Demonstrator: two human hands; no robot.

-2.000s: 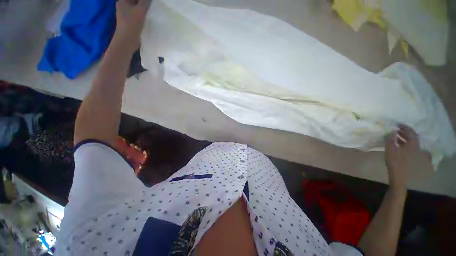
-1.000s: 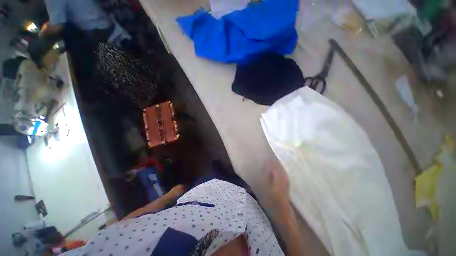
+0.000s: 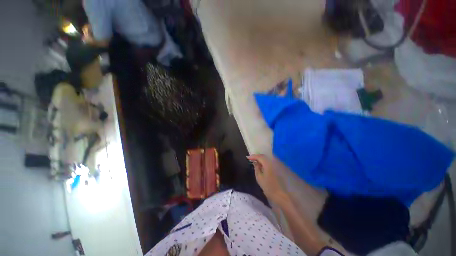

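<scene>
The bright blue fabric (image 3: 355,150) lies crumpled on the beige table, right of my right hand. A dark bundle (image 3: 365,220) lies against its near side. A stack of flat white pieces (image 3: 332,90) lies beyond the blue fabric. A bit of white fabric (image 3: 395,250) shows at the bottom edge. My right hand (image 3: 256,164) is at the table's left edge, a little blurred, with fingers slightly bent and apart and nothing visible in it. It does not touch the blue fabric. My left hand is out of the picture.
A red-brown box (image 3: 202,172) stands below the table's left edge. A white machine table (image 3: 102,200) is at the left. A person (image 3: 122,22) is at the upper left. Dark looped handles (image 3: 420,235) lie right of the bundle. Red fabric (image 3: 435,25) is at the upper right.
The view has swung left along the table. The large white fabric has mostly left the picture. My right hand has left its side and is at the table edge; my left hand has gone out of view.
</scene>
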